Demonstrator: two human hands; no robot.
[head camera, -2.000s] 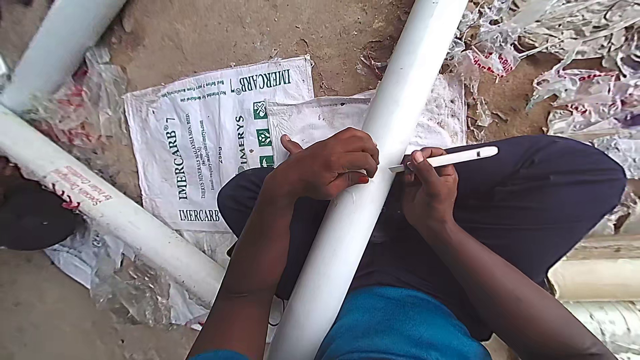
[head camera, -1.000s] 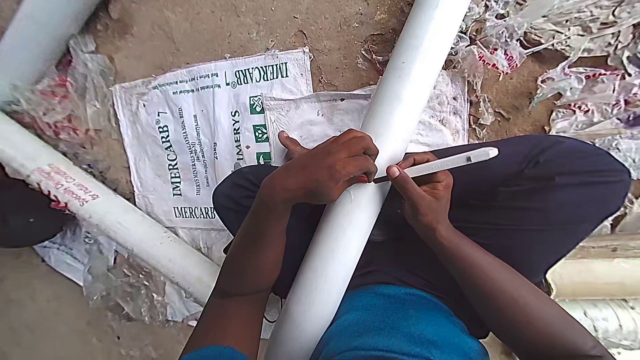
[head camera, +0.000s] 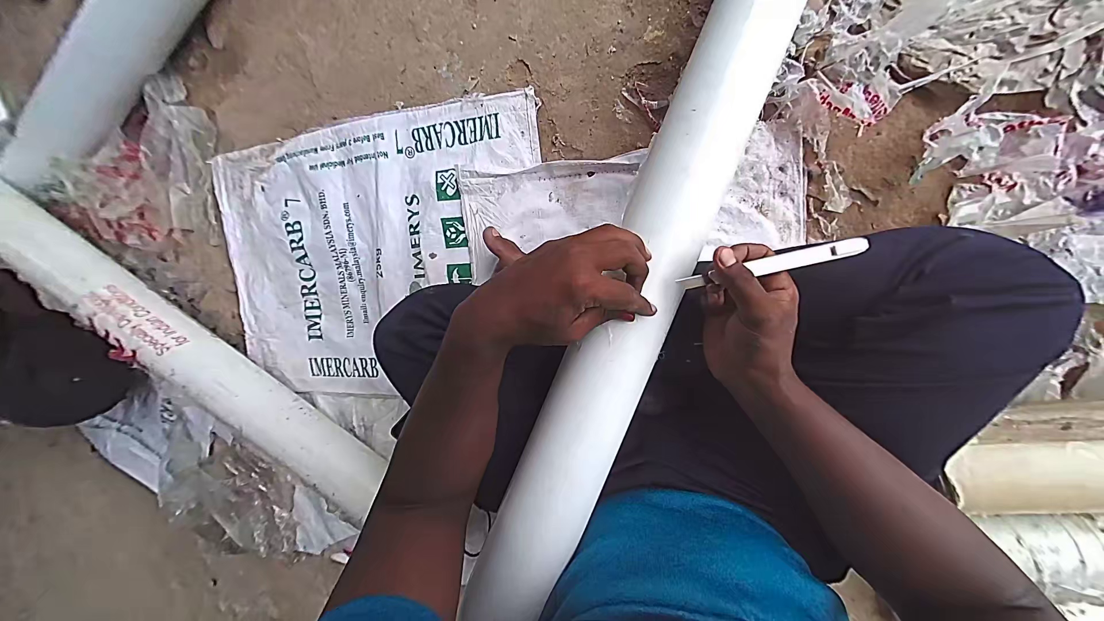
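Note:
A long white plastic pipe (head camera: 604, 379) lies slantwise across my lap, running from the bottom centre up to the top right. Resting on its left side is my left hand (head camera: 565, 289), thumb spread and fingers curled over the surface; whether it pinches something small there I cannot tell. To the right of the pipe, my right hand (head camera: 750, 310) grips a slim white-handled knife (head camera: 811, 257). The knife's thin tip points left and reaches the pipe's right edge, close to the left fingertips. Part of the handle is hidden by the right fingers.
Printed woven sacks (head camera: 345, 259) lie on the dirt ground under and beside the pipe. Another white pipe (head camera: 216, 354) with red writing crosses the left side, near a dark rounded object (head camera: 52, 362). Torn plastic film (head camera: 1018, 164) is heaped at the right, above more pipes (head camera: 1026, 479).
The knife's handle end has swung around a little in my right hand. Both hands stay at nearly the same place on the pipe.

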